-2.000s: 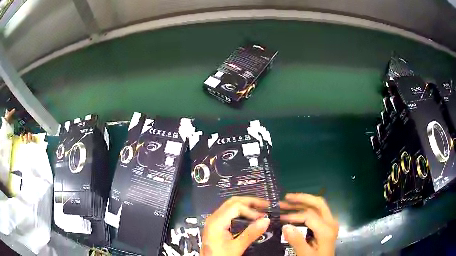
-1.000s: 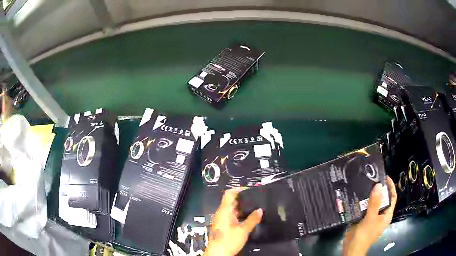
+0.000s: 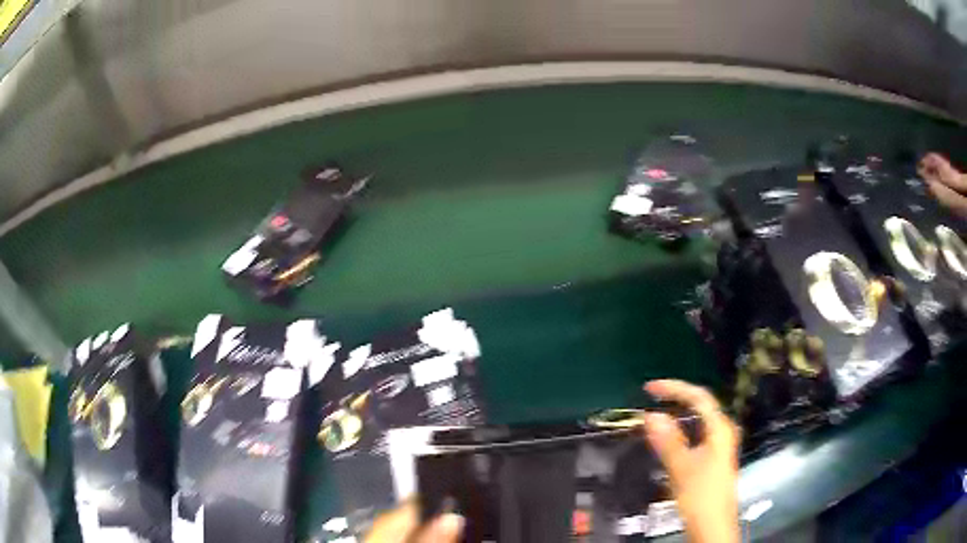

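Note:
A black printed carton (image 3: 541,483) with some thickness is held between my hands at the bottom centre; its lower side is cut off by the frame edge. A pale flap stands at its left end. My left hand (image 3: 416,524) is at its left end, mostly cut off by the bottom edge. My right hand (image 3: 695,456) grips its right end, with fingers over the top edge. Behind it and to the left lie three stacks of black blanks (image 3: 242,445) with white tabs at the top. The view is blurred by motion.
Two black cartons lie on the green belt (image 3: 477,228), one at left (image 3: 292,239) and one right of centre (image 3: 663,191). A heap of formed cartons (image 3: 811,286) stands at right. Another person's hand (image 3: 944,180) is at the far right. A grey panel (image 3: 467,42) runs behind.
The view has swung right, so stacks and belt cartons sit further left. The held carton is now lower, roughly level, with its pale end flap showing. Another person's hand has appeared at right.

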